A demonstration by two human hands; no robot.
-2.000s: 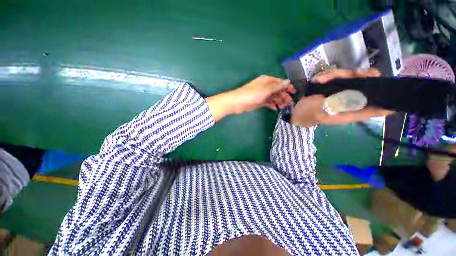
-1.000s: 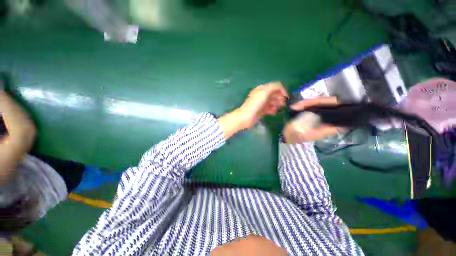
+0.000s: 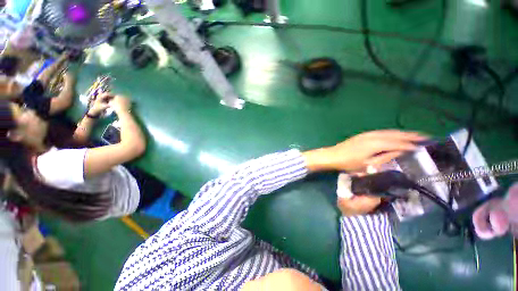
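Note:
My left hand [image 3: 369,150] reaches over the near left part of the screw feeder [image 3: 434,170], its fingers stretched out and slightly blurred; no part shows in it. My right hand [image 3: 358,200], with white covering on a finger, is closed around the black electric screwdriver [image 3: 380,183], just below my left hand. The screwdriver's cable runs off to the right. Its tip is not visible. The feeder is a white-silver box, partly hidden by my left hand and the cable.
A round black unit [image 3: 320,76] lies across the green bench, with others further left. A white slotted upright [image 3: 199,54] crosses the far side. Black cables [image 3: 392,74] loop at the right, beside a coiled cable [image 3: 483,171] and a pink fan [image 3: 500,216]. Co-workers sit at left, one in white sleeves [image 3: 62,170].
The view has swung left, showing co-workers and round units. My left hand has moved from the screwdriver's front end to over the feeder and opened. My right hand still holds the screwdriver.

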